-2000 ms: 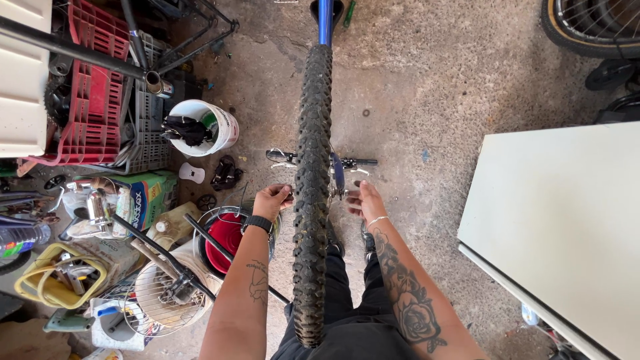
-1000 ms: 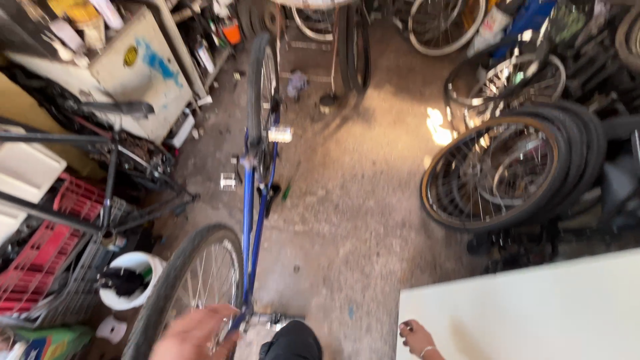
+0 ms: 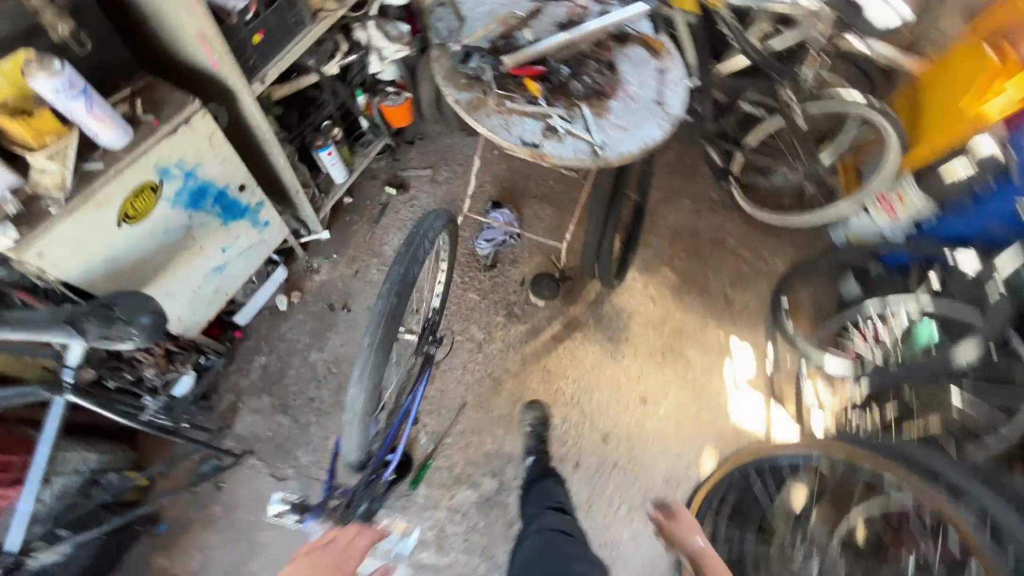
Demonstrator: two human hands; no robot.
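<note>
A blue bicycle frame (image 3: 412,412) lies upturned at lower left, its wheel with a black tire (image 3: 392,320) pointing away from me. My left hand (image 3: 340,552) is at the bottom edge, over or beside the crank and pedal area; blur hides whether it touches. To the right, near a tan-rimmed wheel (image 3: 744,456), my right hand (image 3: 680,528) hangs with nothing visible in it. A screwdriver with a green handle (image 3: 422,472) rests on the floor beside the frame.
A round table (image 3: 472,112) ahead holds tools and scraps. Bicycle wheels crowd the right side. A white panel with blue paint (image 3: 240,272) and another bicycle frame (image 3: 40,464) stand at left. A rag (image 3: 496,228) and a dark round object (image 3: 546,286) are on the floor.
The view has swung up and forward from the upright tire and handlebar to the table. My left hand was at the near wheel a second ago; my right was over the white surface.
</note>
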